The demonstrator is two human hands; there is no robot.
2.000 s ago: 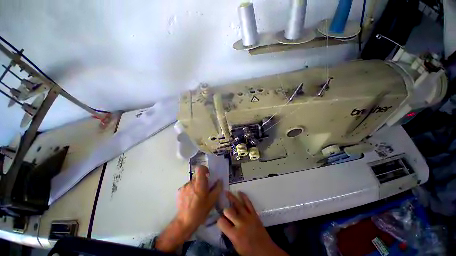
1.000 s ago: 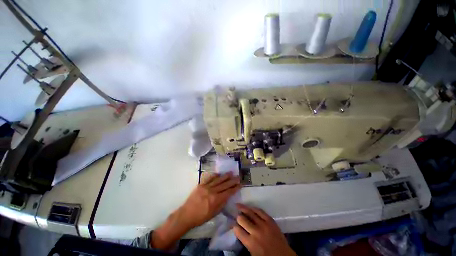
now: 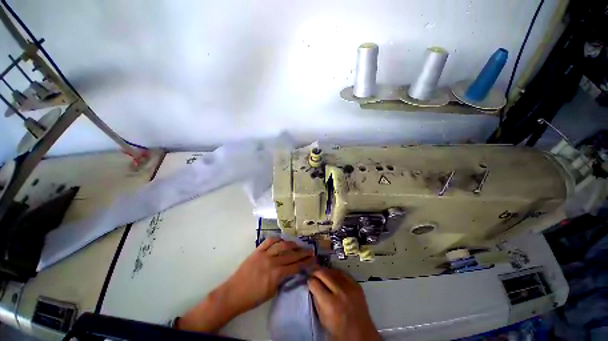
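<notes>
A pale lilac-grey fabric band (image 3: 293,314) hangs over the machine bed's front edge, under my hands. My left hand (image 3: 272,270) lies on the band just in front of the needle area, fingers together, pressing it. My right hand (image 3: 339,301) pinches the band's edge just right of it, fingertips near the left ones. The sewing machine head (image 3: 413,193) stands behind, with cream tension knobs (image 3: 358,249) on its front. The presser foot and needle are hidden by the fingers and head. More pale cloth (image 3: 153,193) lies behind and left of the head.
White thread cones (image 3: 366,72) and a blue cone (image 3: 487,75) stand on a shelf behind. A neighbouring thread stand (image 3: 50,120) rises at upper left, above dark machine parts at the left edge. Dark cloth lies at lower right.
The view has shifted. My right hand has moved up close to my left hand at the needle area. The band's front part is now bunched and folded between them.
</notes>
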